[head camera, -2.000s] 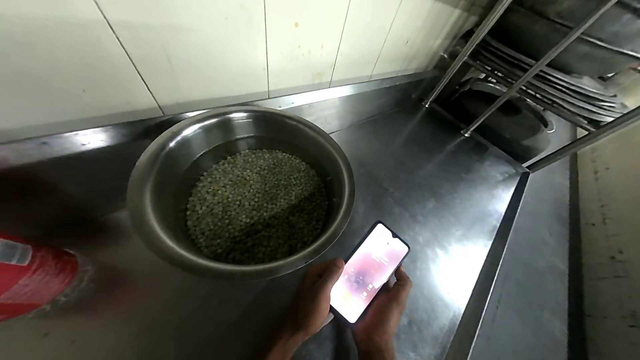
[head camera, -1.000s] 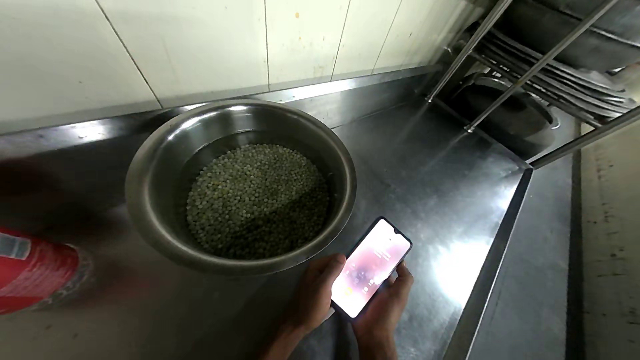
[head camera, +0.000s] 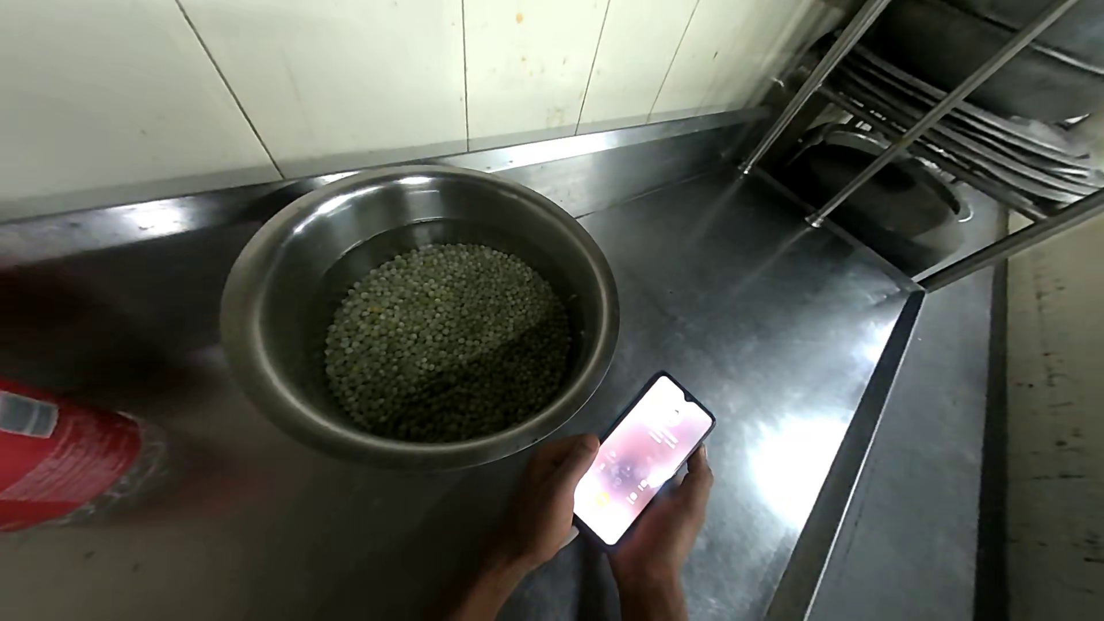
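Note:
A smartphone (head camera: 642, 457) with a lit pinkish screen is held between both hands, low in the head view. My left hand (head camera: 548, 496) grips its left edge, the thumb along the side. Around its lower right edge curls my right hand (head camera: 668, 522), whose fingers are partly hidden behind the phone. Just up and left of the hands stands a wide steel bowl (head camera: 259, 345), touched by neither hand as far as I can see. Small round peas or similar pulses (head camera: 440, 319) lie in it under water, partly in shadow.
The bowl stands on a steel counter (head camera: 690, 293) against a tiled wall (head camera: 362, 78). A red container (head camera: 69, 457) lies at the far left. At the upper right, a metal rack (head camera: 940, 108) holds stacked plates (head camera: 992, 155) and a large pan (head camera: 888, 190). A raised edge (head camera: 854, 466) bounds the counter's right side.

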